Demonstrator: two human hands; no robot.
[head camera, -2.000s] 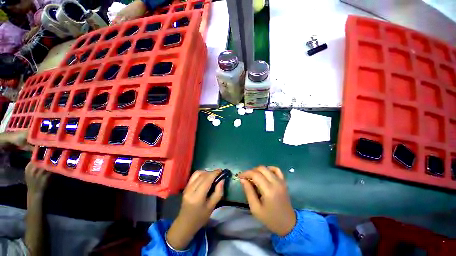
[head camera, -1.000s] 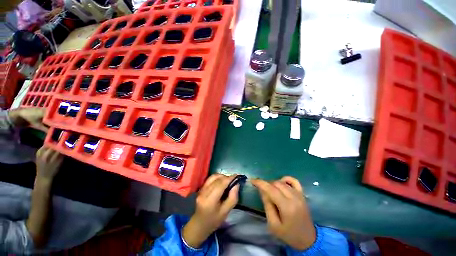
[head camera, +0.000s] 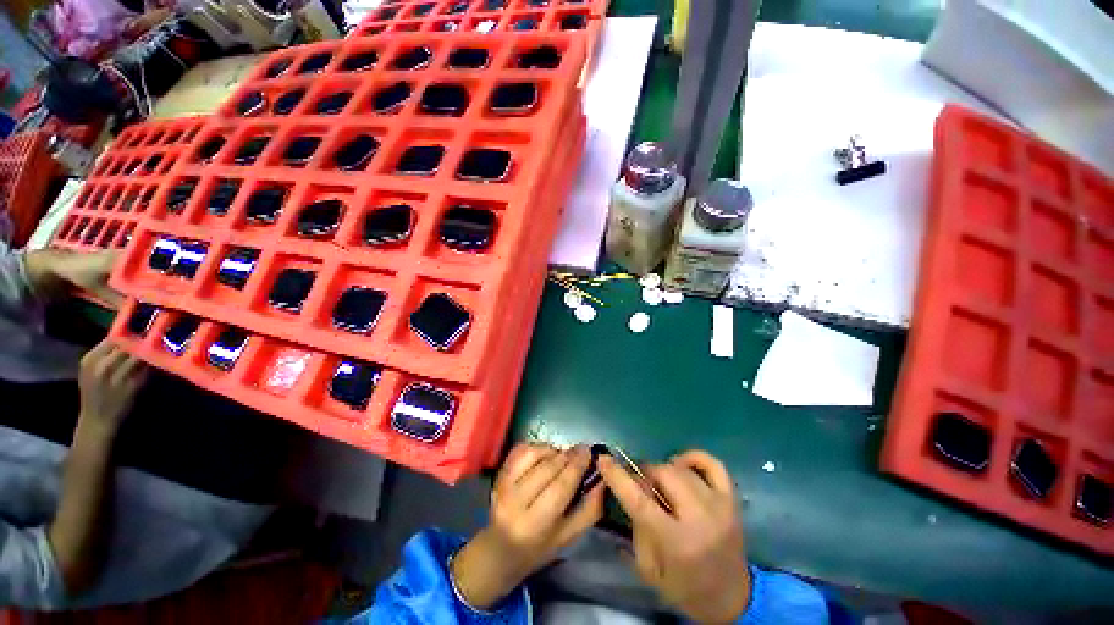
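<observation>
My left hand (head camera: 534, 510) holds a dark watch body (head camera: 593, 470) at its fingertips, over the front edge of the green bench (head camera: 611, 391). The watch is tilted and mostly hidden by fingers. My right hand (head camera: 687, 525) touches the watch with its fingertips and grips a thin pale stick (head camera: 640, 474), possibly a swab or toothpick. The stick slants from the watch to the right hand. Its tip is too small to make out.
A stacked red foam tray (head camera: 501, 293) of watches stands left, another red tray (head camera: 910, 403) right. Two bottles (head camera: 643, 210), white discs (head camera: 639, 322), thin sticks (head camera: 574, 288) and a white paper piece (head camera: 816, 364) lie behind. A binder clip (head camera: 860, 172) is on a white sheet. Another person's hands are far left.
The view has shifted, so the bench and trays sit further right in the picture. My right fingertips have closed up to the watch, and the thin stick now shows clearly.
</observation>
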